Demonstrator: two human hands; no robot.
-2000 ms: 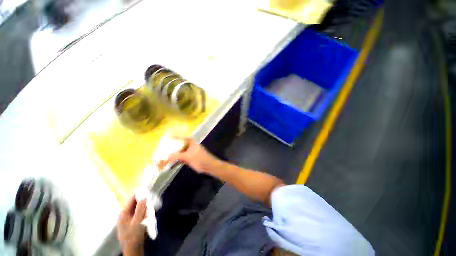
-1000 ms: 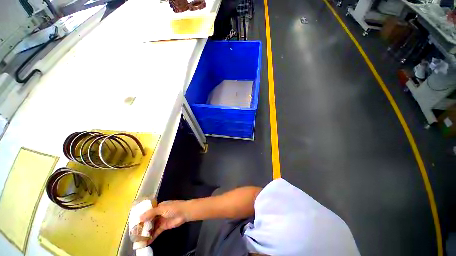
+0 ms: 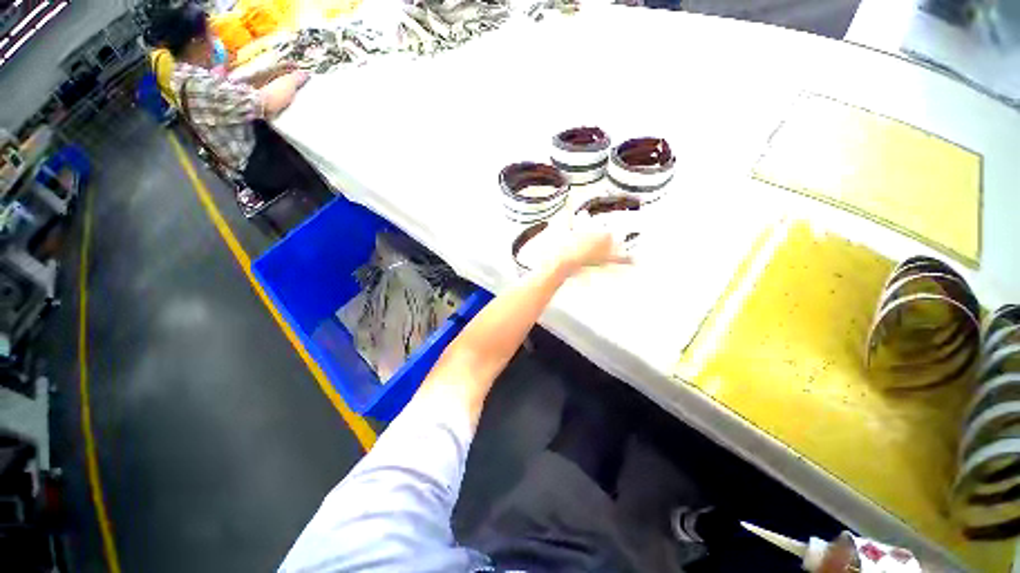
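My left hand (image 3: 591, 244) reaches over the near side of a group of rolled bands (image 3: 534, 190), white outside and dark brown inside, on the white table. Its fingers are blurred over the nearest rings, and I cannot tell if they grip one. The glue bottle (image 3: 867, 555) is cut off by the bottom edge at the right, its thin pale nozzle pointing left. My right hand is out of the picture. Open coiled strips (image 3: 924, 325) stand on the yellow board (image 3: 808, 356) at the right.
A paler yellow board (image 3: 878, 171) lies behind the first. A blue bin (image 3: 319, 263) with grey-beige strip bundles (image 3: 399, 302) stands by the table's left edge. A seated person (image 3: 224, 106) works at the far left, near strip heaps (image 3: 431, 28). Yellow lines mark the floor.
The view has swung left from the right-hand bin to the ring group. My left hand has come over the rings. My right hand, earlier around the bottle, has left the picture.
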